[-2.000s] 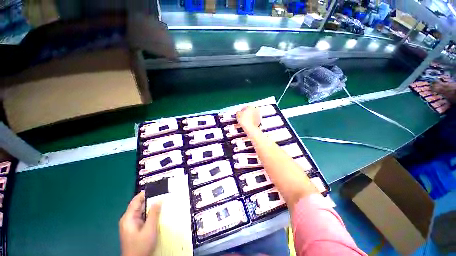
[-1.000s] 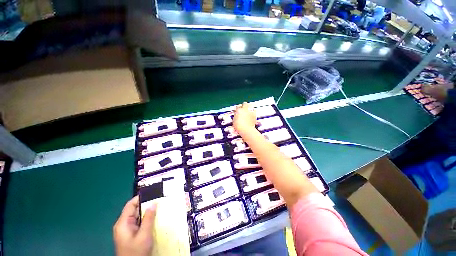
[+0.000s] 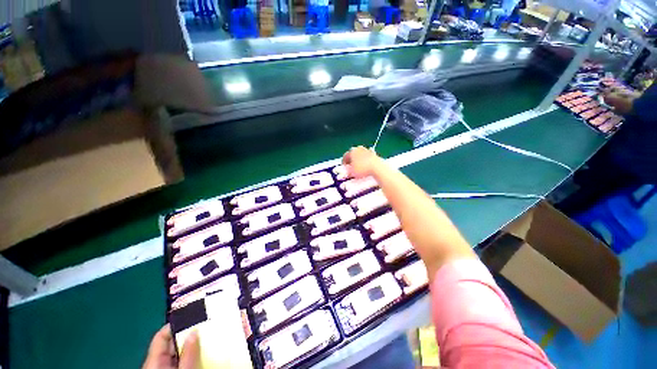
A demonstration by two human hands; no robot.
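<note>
A black tray (image 3: 245, 199) holds rows of pink casings (image 3: 287, 274). The casings in the three left columns carry a dark square pad; those visible in the right column look plain. My left hand (image 3: 167, 349) holds a pale yellow liner (image 3: 220, 334) with black pads (image 3: 189, 314) at its far end, over the tray's near left corner. My right hand (image 3: 360, 163) is at the casing in the far right corner. Its fingertips are small and pointed down, and whether they hold a pad cannot be seen. My forearm hides part of the right column.
A large brown carton (image 3: 79, 173) is at the left. Crumpled plastic wrap (image 3: 425, 115) and a white strap (image 3: 497, 195) lie beyond and right of the tray. An open carton (image 3: 562, 270) stands on the floor at right. A person's hand (image 3: 618, 99) is over another tray (image 3: 587, 109).
The view has turned right, so the tray appears further left. My right hand has moved from the third column to the far casing of the right column. My left hand still holds the liner.
</note>
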